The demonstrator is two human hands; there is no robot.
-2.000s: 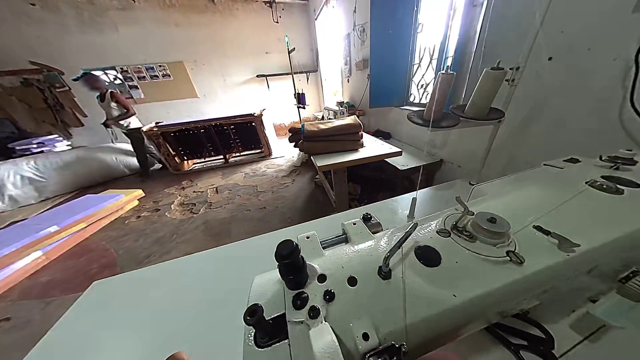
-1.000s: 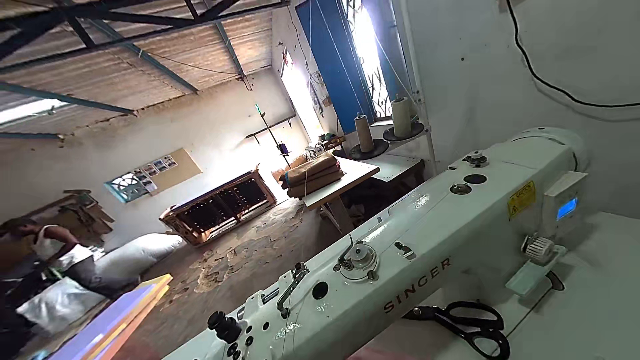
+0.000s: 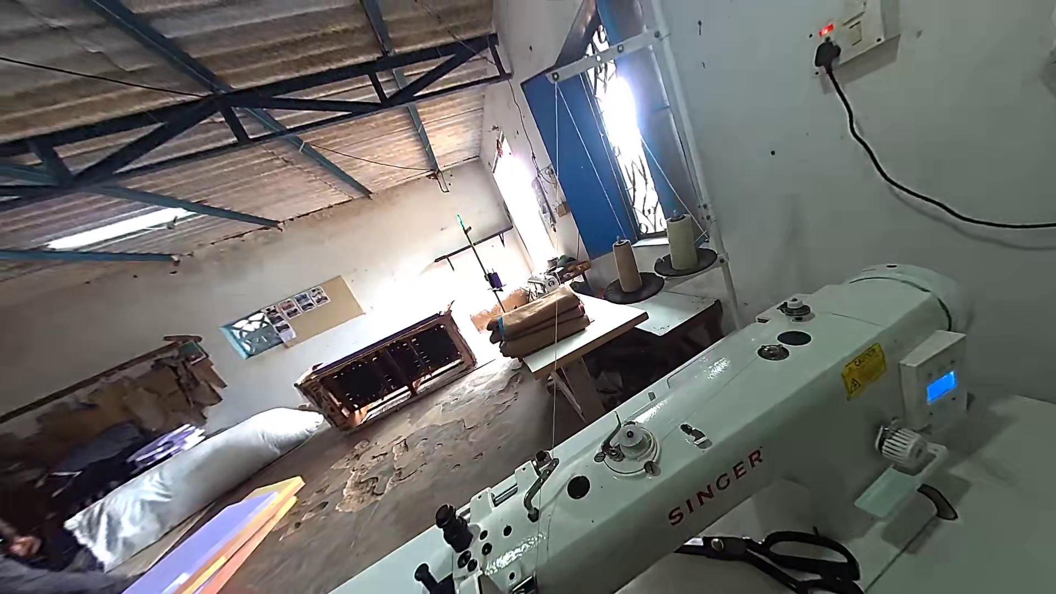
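Observation:
Neither my left hand nor my right hand shows in the head view. A white Singer sewing machine [image 3: 709, 429] runs diagonally from the lower middle to the right, with a lit display [image 3: 941, 386] and a stitch dial [image 3: 901, 444] at its right end. Black-handled scissors [image 3: 780, 557] lie on the machine's table behind the arm's lower edge, partly hidden. Two thread cones, one tan [image 3: 627, 266] and one pale [image 3: 682, 242], stand on dark round holders beyond the machine. Thread rises from them to a white overhead bar [image 3: 605, 58].
Folded brown cloth [image 3: 540, 322] lies on a table [image 3: 606, 334] beyond the machine. A large white sack [image 3: 198, 470] and stacked coloured sheets [image 3: 223, 544] are at left. Part of a person [image 3: 25, 546] shows at the lower left edge. A black cord [image 3: 891, 177] hangs from a wall socket.
The view has swung up and to the right and is tilted. The person at left stood by the wall at first, then was bent near the sack, and is now mostly out of frame.

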